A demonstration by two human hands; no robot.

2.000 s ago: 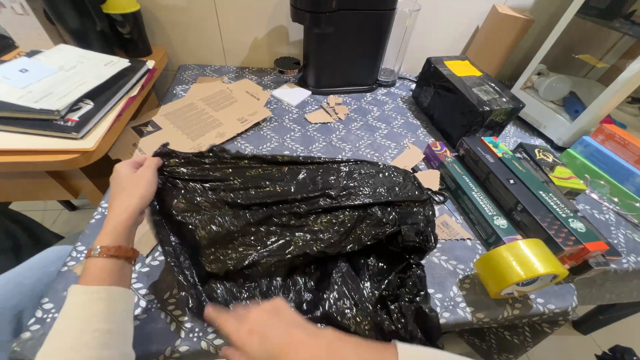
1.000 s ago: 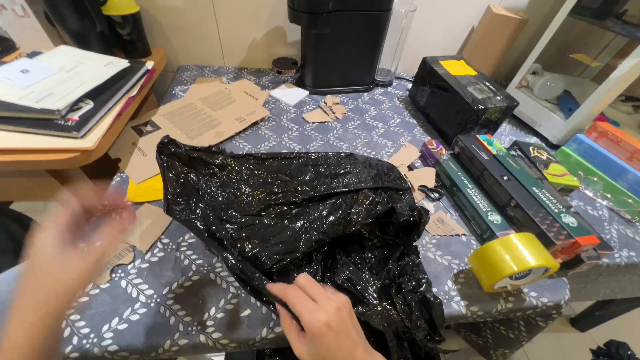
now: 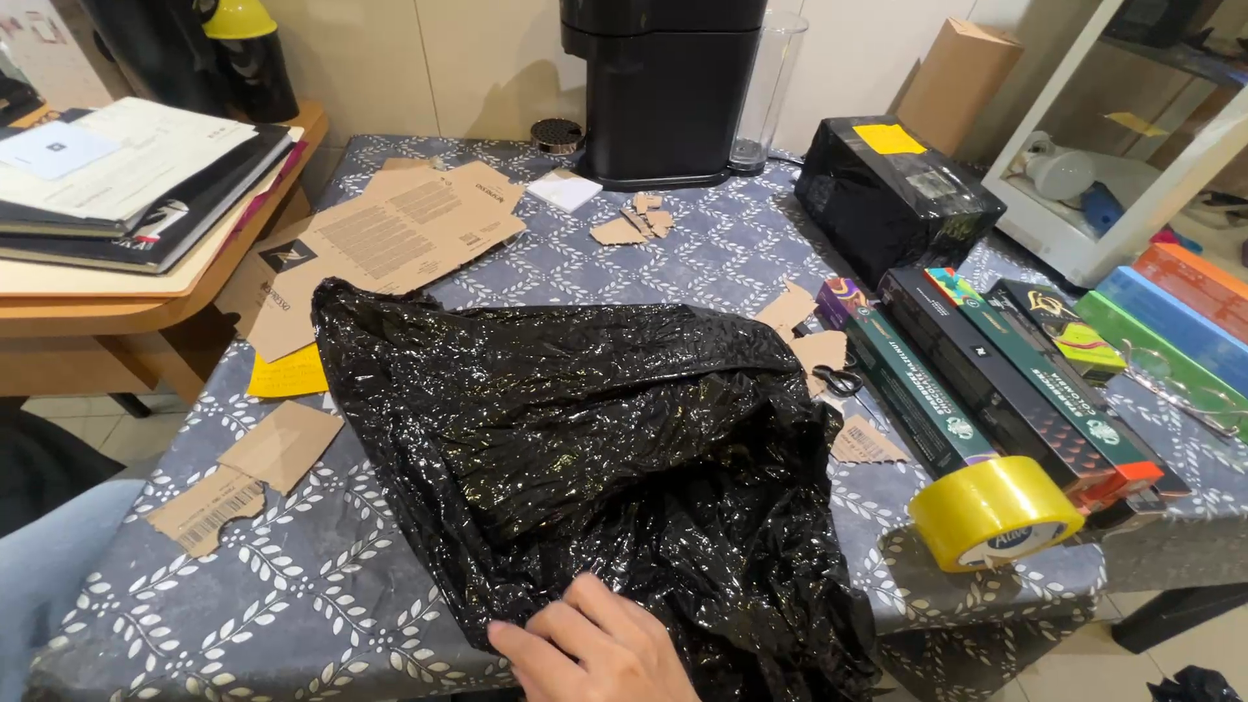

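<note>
A crumpled black plastic bag [image 3: 585, 409] lies spread over the middle of the table and hangs over its front edge. My right hand [image 3: 595, 643] holds the bag's near edge between thumb and fingers at the bottom of the view. My left hand is out of view. Right of the bag sit black-handled scissors [image 3: 838, 380], partly hidden, and a roll of yellow tape [image 3: 994, 512]. Torn cardboard pieces [image 3: 283, 447] lie to the left, with a yellow paper [image 3: 290, 372] partly under the bag.
Printed cardboard sheets [image 3: 390, 234] lie behind the bag. A black coffee machine [image 3: 663, 97] stands at the back, and a black-wrapped box [image 3: 897, 200] at the back right. Long coffee capsule boxes [image 3: 1004, 370] line the right side. Papers and folders [image 3: 127, 185] are stacked on the left desk.
My left hand has let go of the bag's left corner and left the view. My right hand has moved from the bag's lower left toward the right and now grips its near edge.
</note>
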